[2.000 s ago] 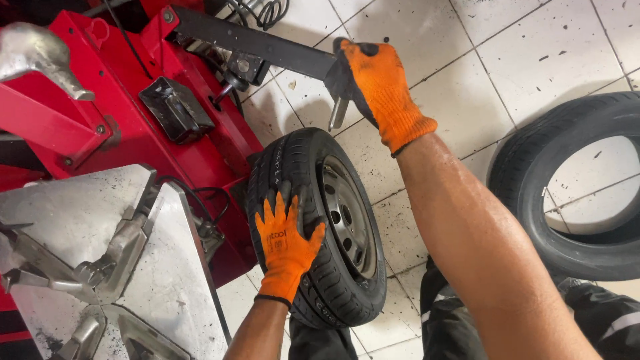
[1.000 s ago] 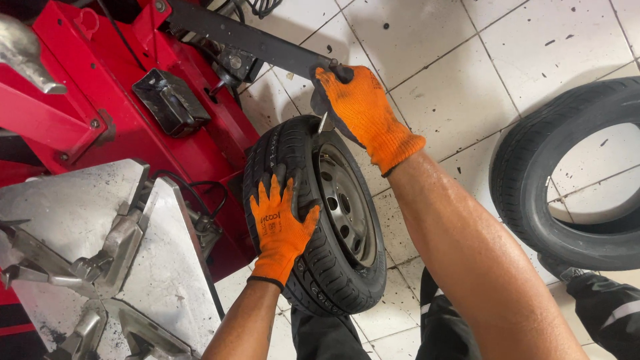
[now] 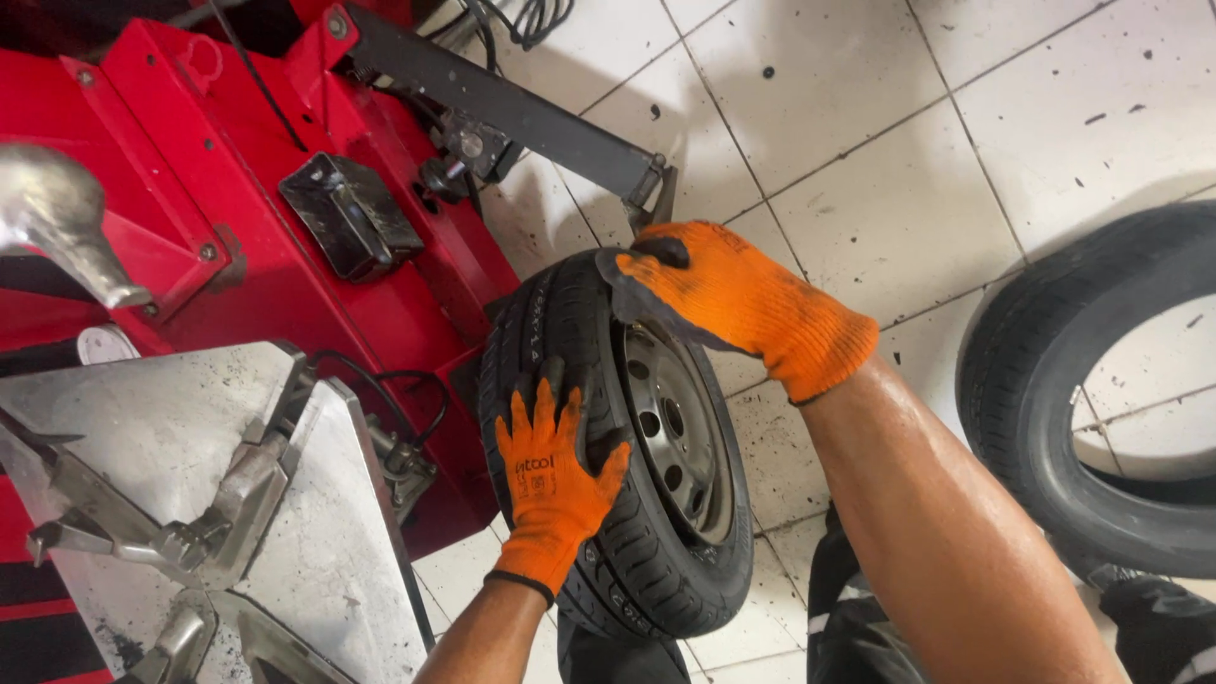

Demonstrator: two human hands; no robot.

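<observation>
A car tire [image 3: 551, 313] on a grey steel wheel rim [image 3: 670, 427] stands upright, slightly tilted, beside a red tire-changing machine [image 3: 285, 313]. My left hand [image 3: 556, 465], in an orange work glove, lies on its tread with the fingers apart. At the tire's upper edge is my right hand [image 3: 741, 299], similarly gloved, with bent fingers touching the sidewall. What its fingertips grip is hidden. Just beyond it is the tip of the machine's black metal arm [image 3: 532, 109].
Metal clamps [image 3: 247, 494] sit on the machine's turntable [image 3: 161, 389] at lower left. A black holder [image 3: 350, 214] is fixed on the red body. Another tire [image 3: 1035, 380], without a rim, lies on the tiled floor [image 3: 855, 199] at right. Dark-trousered legs show along the bottom.
My right hand has moved from the black arm's end down onto the tire's upper edge. The metal tip that showed under that hand now shows beyond it. My left hand stays on the tread.
</observation>
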